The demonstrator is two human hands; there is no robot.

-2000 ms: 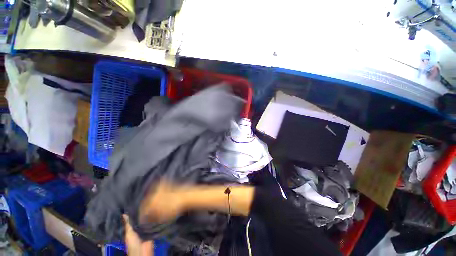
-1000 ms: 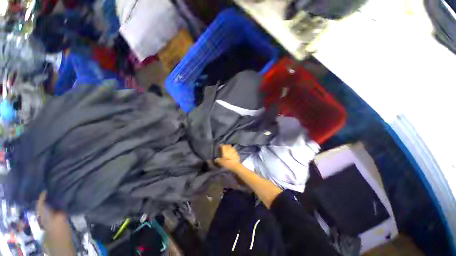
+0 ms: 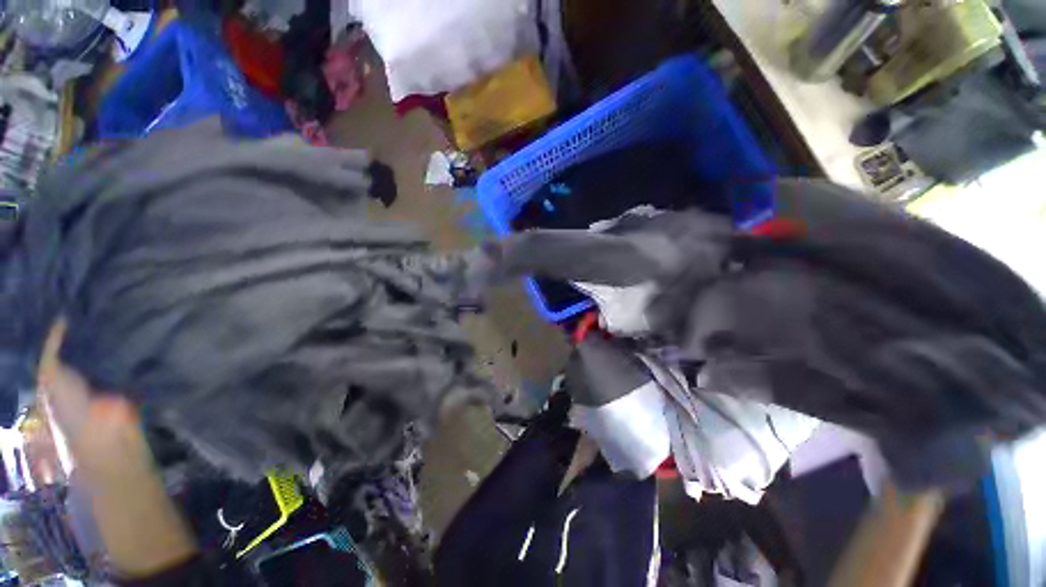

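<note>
A large bunch of dark grey cloth (image 3: 252, 287) hangs across the left of the view. My left hand (image 3: 92, 407) is at its lower left edge, with the fingers partly hidden in the folds. A second dark grey bunch (image 3: 849, 310) is spread at the right. My right hand (image 3: 912, 505) is under its lower edge, blurred and mostly covered by the cloth. A narrow grey stretch of cloth runs between the two bunches. Grey and white pieces (image 3: 728, 441) hang below the right bunch.
A blue perforated crate (image 3: 596, 143) with dark cloth inside stands behind the cloth. Another blue crate (image 3: 189, 86) is at the upper left. The white table edge (image 3: 791, 98) is at the upper right. Scraps lie on the floor (image 3: 505, 367).
My right hand has moved from the middle out to the right, and dark grey cloth is now spread there. My left hand stays at the left bunch. The view has turned.
</note>
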